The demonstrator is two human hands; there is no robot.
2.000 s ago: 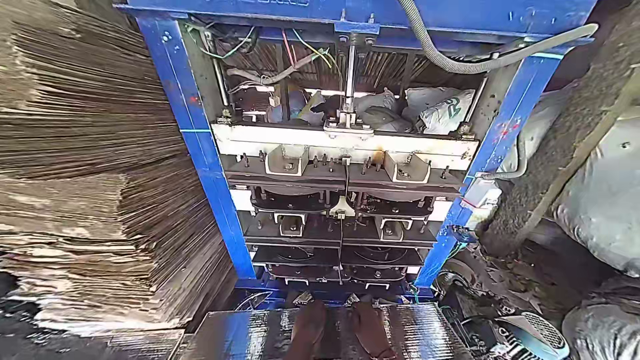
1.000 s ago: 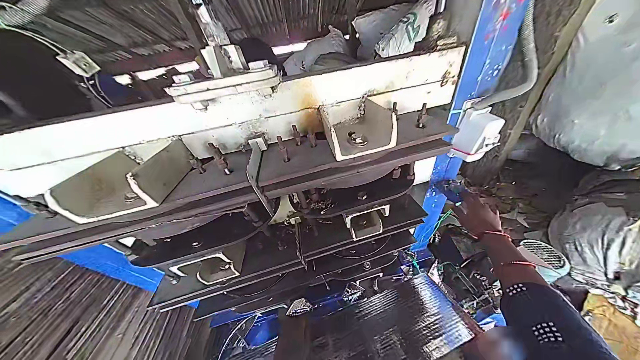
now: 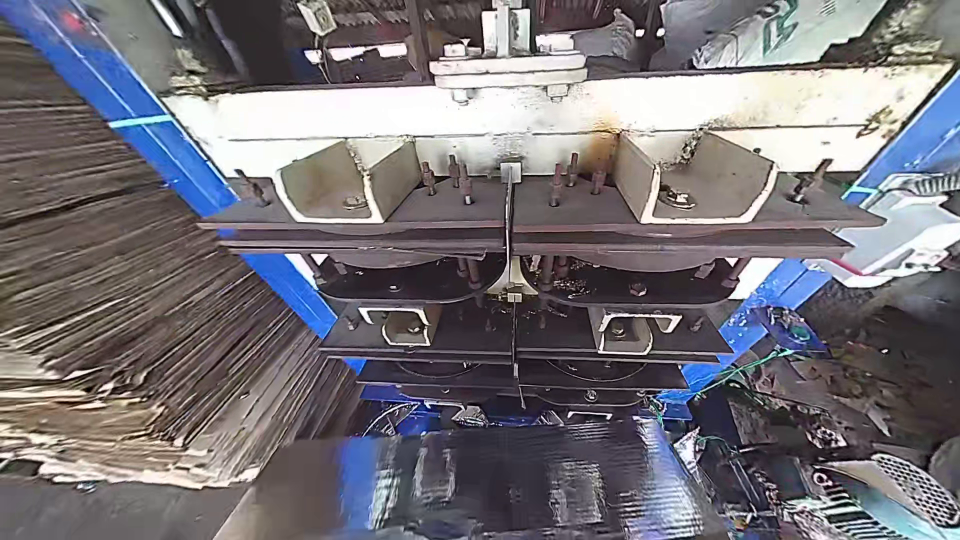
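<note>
Neither of my hands shows in the head view now. In front stands a press-like machine with a blue metal frame [image 3: 289, 289] and a white crossbeam [image 3: 555, 112]. Two channel-shaped brackets, a left one [image 3: 330, 184] and a right one [image 3: 712, 180], rest on the upper dark metal plate [image 3: 480, 210]. More dark plates [image 3: 465, 341] with rounded die-like parts lie in tiers below. A thin upright strip runs down the middle past a pale flared metal piece [image 3: 513, 279]. At the bottom spreads a shiny dark ribbed sheet [image 3: 510, 480].
A tall stack of brown sheets [image 3: 172, 330] leans along the left side. A grey-white box [image 3: 892, 232] with a conduit is at the right frame post. Below it lie loose wires and a perforated item [image 3: 915, 484]. Filled sacks [image 3: 780, 37] are behind the crossbeam.
One second ago a hand with a red wrist cord was at the right post; it is out of sight now. The view has swung and sits closer to the machine than two seconds ago.
</note>
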